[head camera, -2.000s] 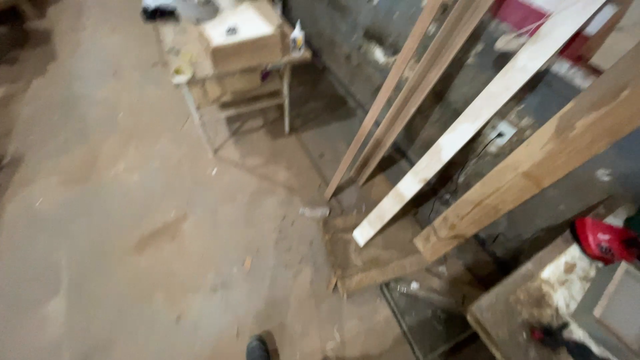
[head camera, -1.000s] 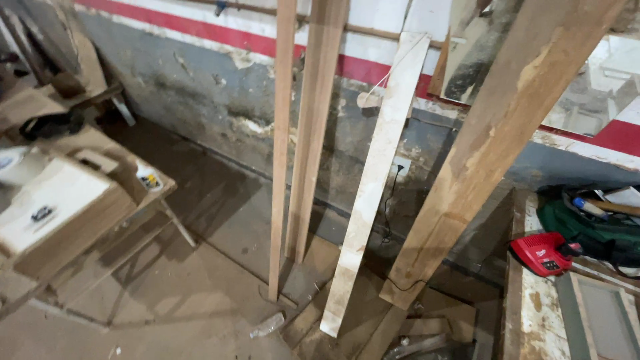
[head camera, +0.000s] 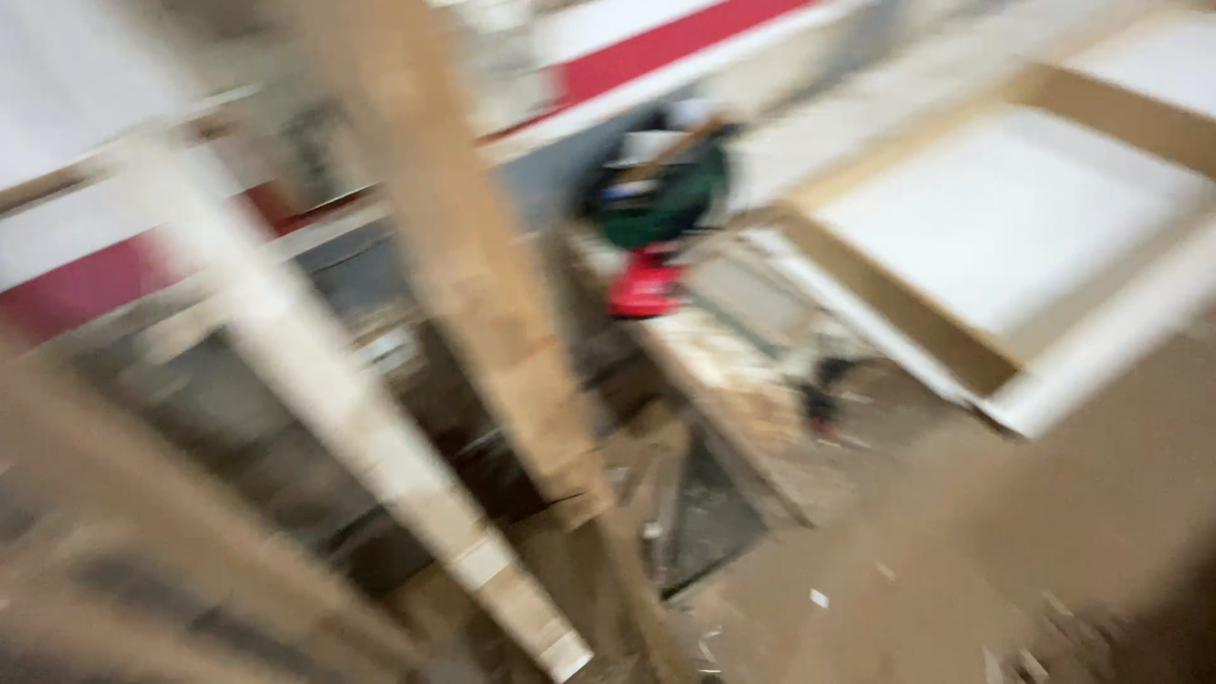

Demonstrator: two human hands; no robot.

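Note:
Neither of my hands shows in the head view, which is heavily blurred. A pale wooden board leans toward the wall, its lower end near the floor at the bottom middle. Beside it slants a wider brown plank. A red tool or charger lies on a worktable, against a dark green bag filled with items. On the right is a shallow wooden frame or tray with white panels inside.
More blurred boards cross the lower left. Small scraps are scattered over the brown floor. A dark flat panel lies beside the worktable. Behind runs a wall with a red stripe.
The view has swung right: the table with the white-topped box at left has gone out of view, and the large wooden frame has come in at right.

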